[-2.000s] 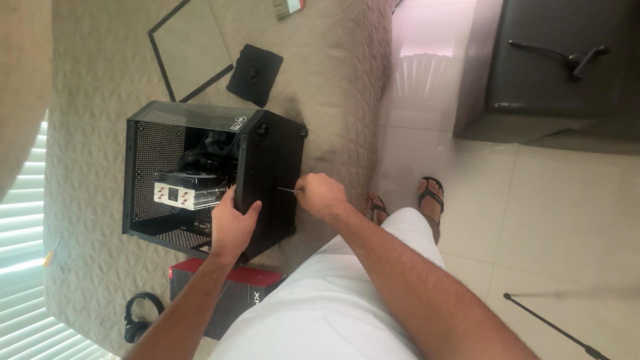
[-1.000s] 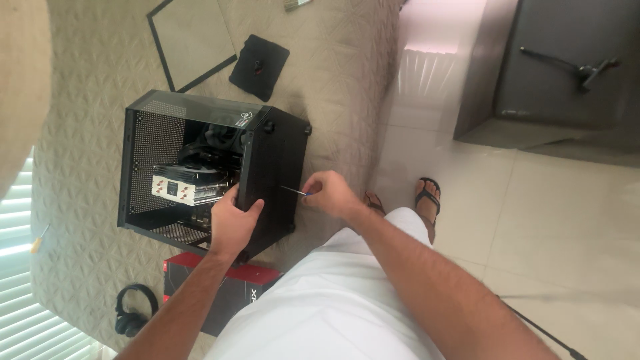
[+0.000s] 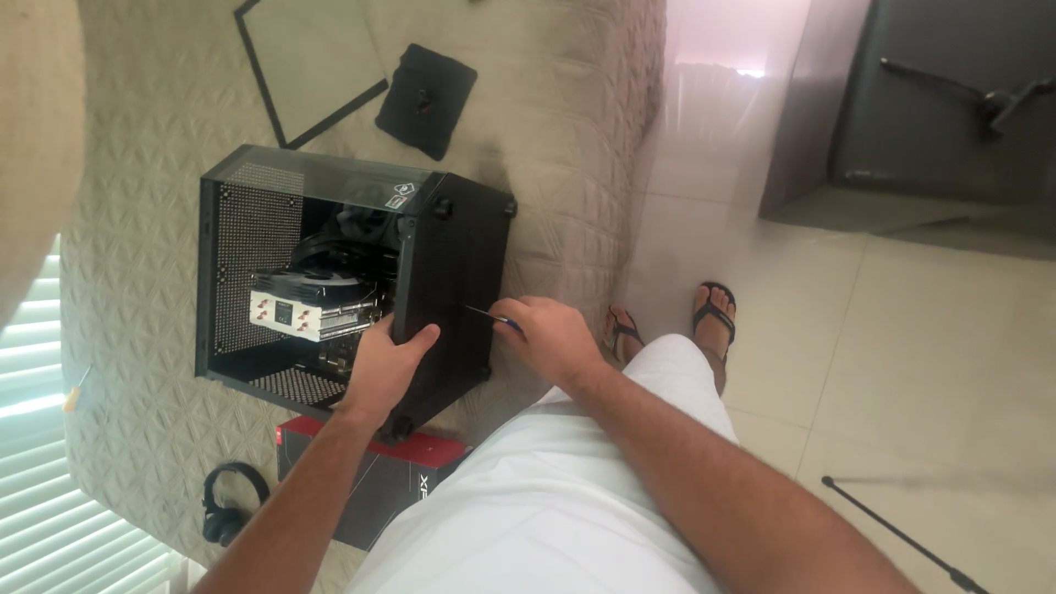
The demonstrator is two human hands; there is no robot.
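A black computer case [image 3: 462, 272] lies on a quilted bedspread, its open side showing a white and black CPU cooler [image 3: 285, 312] with a fan, and mesh panels. My left hand [image 3: 386, 359] grips the edge of the case's solid black panel, thumb outside, fingers hidden inside. My right hand [image 3: 549, 334] holds a thin screwdriver [image 3: 503, 318] with a dark blue handle; its shaft points at the black panel. Whether the tip touches the panel cannot be told. Small black feet stand at the panel's corners.
A dark-edged glass panel [image 3: 334, 114] and a black cloth pouch [image 3: 426, 101] lie beyond the case. Nearer are a red and black box [image 3: 371, 487], headphones [image 3: 227, 503] and a yellow-handled screwdriver [image 3: 74, 396]. Right, on the tiled floor, are dark furniture [image 3: 813, 107] and a black rod [image 3: 899, 532].
My right hand has turned a little around the screwdriver, its fingers now reaching less far along the shaft. My left hand stays on the case's edge.
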